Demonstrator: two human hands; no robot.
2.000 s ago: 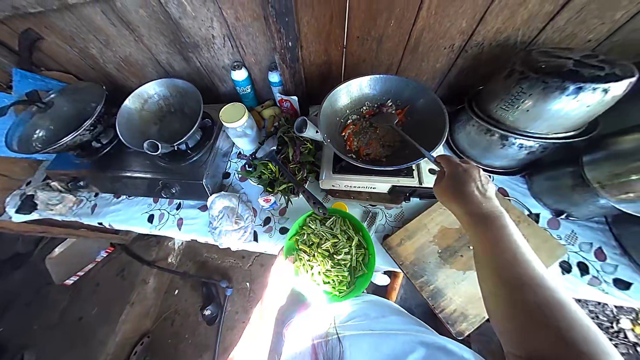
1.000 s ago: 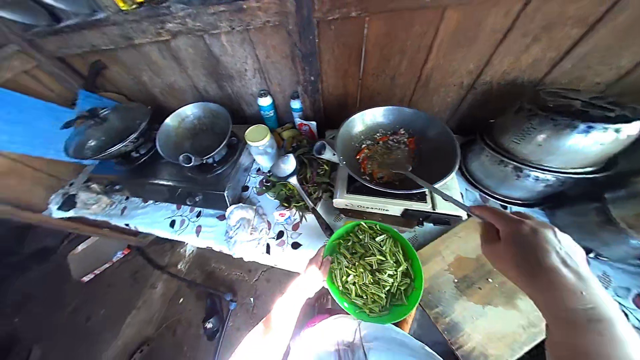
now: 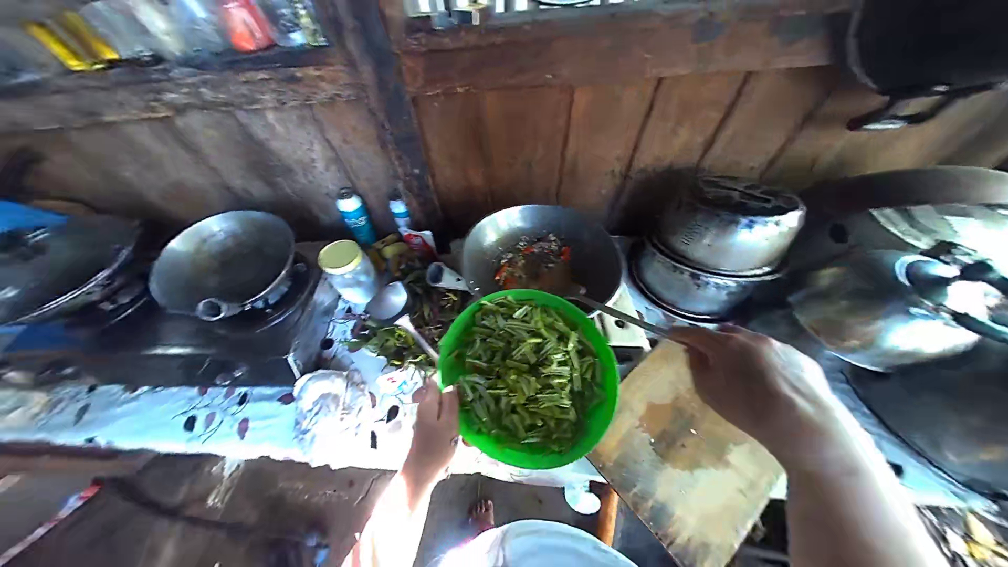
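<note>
My left hand [image 3: 435, 425] grips the left rim of a green plastic bowl [image 3: 605, 421] full of cut green vegetables [image 3: 529, 370]. The bowl is held up in front of a metal wok [image 3: 602, 252] and overlaps its near edge in the view. My right hand [image 3: 732, 378] is closed around the handle of a long metal utensil [image 3: 622, 315], whose far end lies in the wok, partly hidden by the food. Orange-red pieces and other browned food [image 3: 535, 264] are at the wok's bottom. The wok sits on a portable gas stove [image 3: 628, 327], mostly hidden by the bowl.
Right of the wok stand stacked metal pots [image 3: 709, 276] and a kettle [image 3: 890, 307]. A wooden board [image 3: 685, 449] lies at the near edge. Leafy greens [image 3: 394, 342], a ladle [image 3: 387, 301] and a lidded jar [image 3: 349, 272] are left. Another wok [image 3: 224, 264] rests on a black stove [image 3: 236, 346].
My left hand has raised the green bowl toward the wok, and the bowl now covers the wok's near edge. My right hand still holds the utensil. The view has tilted up.
</note>
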